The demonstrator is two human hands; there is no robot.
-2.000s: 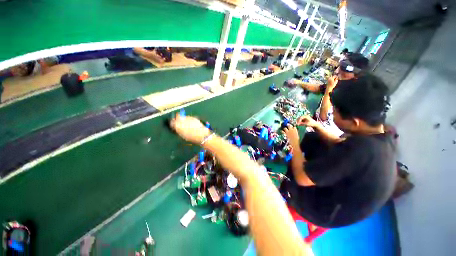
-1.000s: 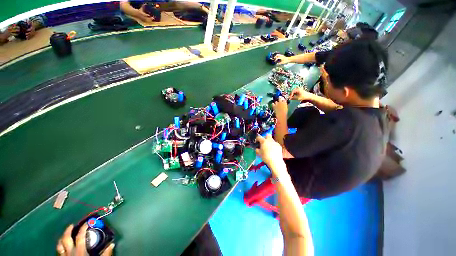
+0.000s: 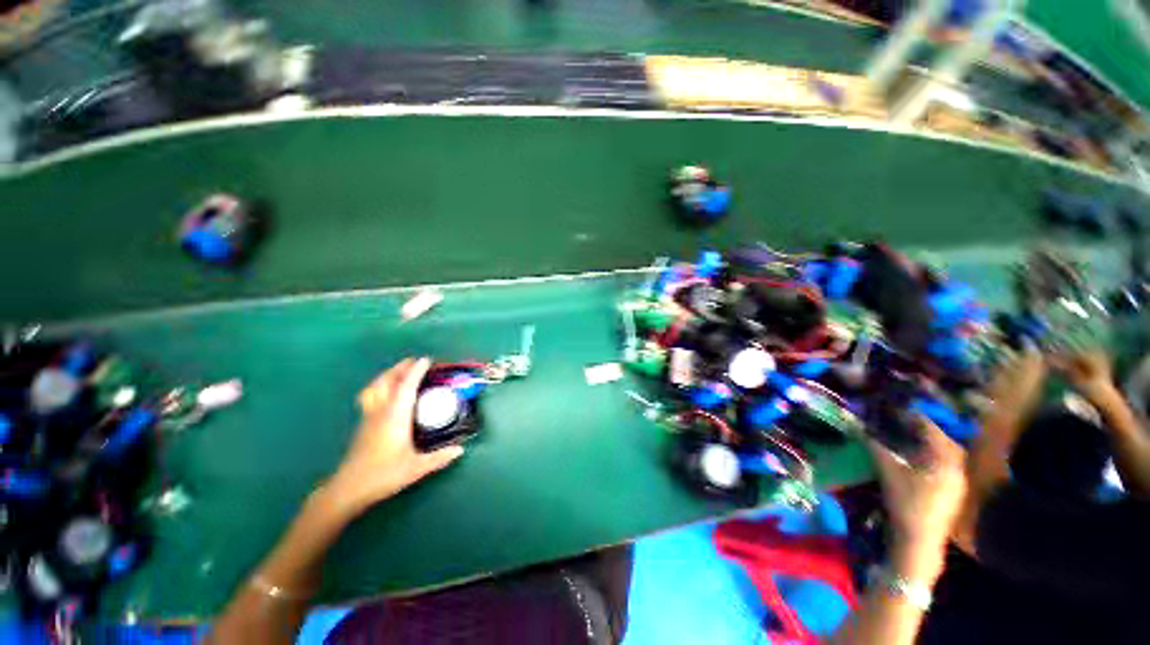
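Observation:
My left hand (image 3: 394, 435) holds a black speaker housing (image 3: 444, 410) by its left side, on or just above the bench. The housing shows a round silver-white driver and a bit of blue. Thin wires run right from it to a small board (image 3: 512, 365). My right hand (image 3: 927, 485) is at the right front edge of a heap of unit subassemblies (image 3: 750, 368), with its fingers at a dark housing. Blur hides whether it grips it. Two pale tabs lie loose, one near the belt edge (image 3: 423, 302), one left of the heap (image 3: 604, 373).
Another heap of units (image 3: 86, 536) is at the far left. Two blurred units (image 3: 217, 231) (image 3: 699, 195) sit apart on the belt (image 3: 467, 189). A neighbouring person's hands (image 3: 1087, 372) are at the right. A red stool (image 3: 788, 567) stands below the bench edge.
The view has swung left and down. My right hand was over the belt, then went to the heap, where it remains. My left hand, out of view at first, still holds the housing from a second ago.

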